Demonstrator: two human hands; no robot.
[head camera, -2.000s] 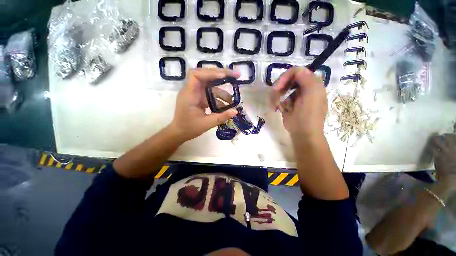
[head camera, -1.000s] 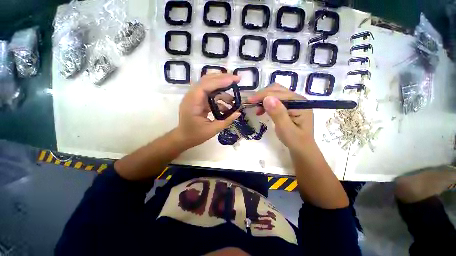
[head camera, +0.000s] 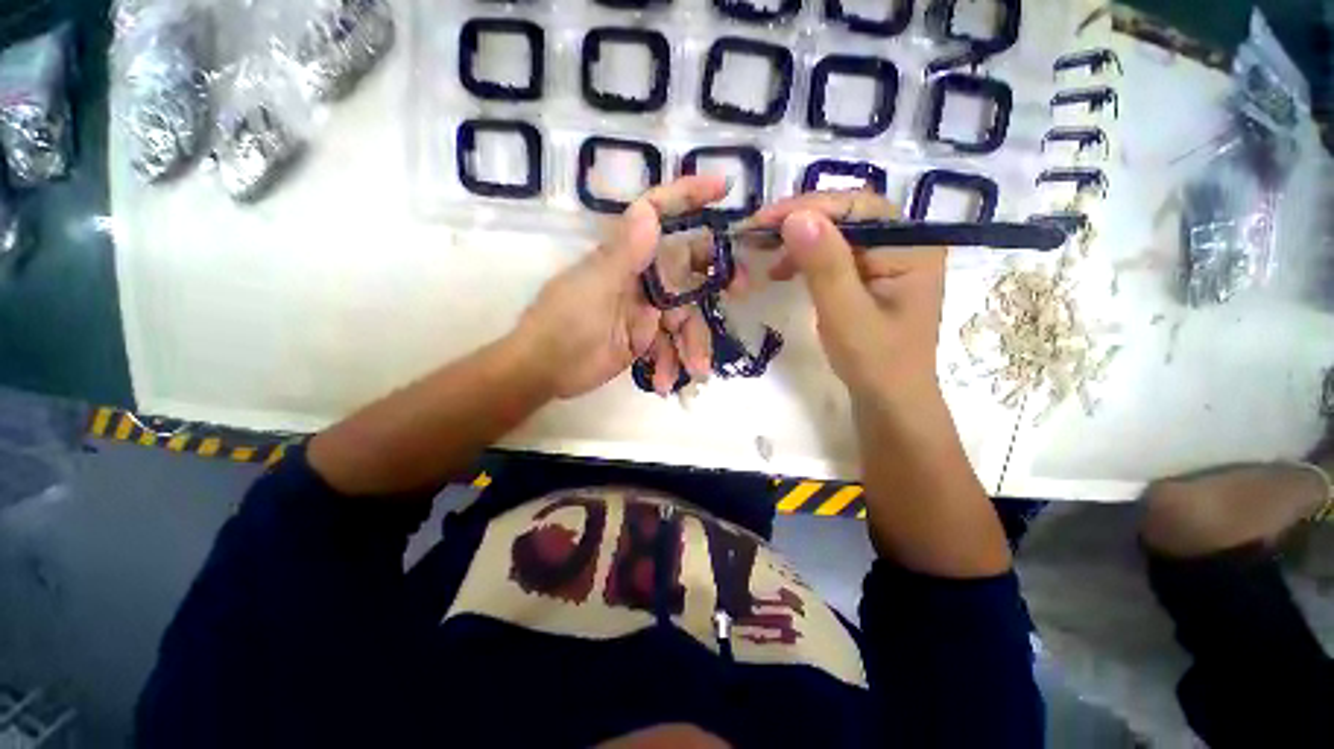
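Observation:
My left hand (head camera: 593, 307) holds a black rounded-square frame (head camera: 654, 281) between thumb and fingers, with its open centre showing. My right hand (head camera: 863, 293) holds a slim dark tool (head camera: 951, 234) like a pen. The tool lies nearly level, and its thin tip is at the frame's upper right side. Whether the tip touches the frame or carries a part is too small to tell. A loose pile of small black parts (head camera: 749, 356) lies on the white table under the frame, partly hidden by my left hand.
A clear tray (head camera: 439, 190) holds black frames in rows at the back. Black brackets (head camera: 1080, 141) form a column right of it, above a scattered beige heap (head camera: 1036, 340). Crinkled clear bags (head camera: 252, 147) lie at left, another bag (head camera: 1222, 234) at far right. A person's arm (head camera: 1229, 505) rests at lower right.
The right hand came down and left from the bracket column, bringing the tool tip to the frame. The left hand has turned, its lower fingers now spread. The view has shifted slightly.

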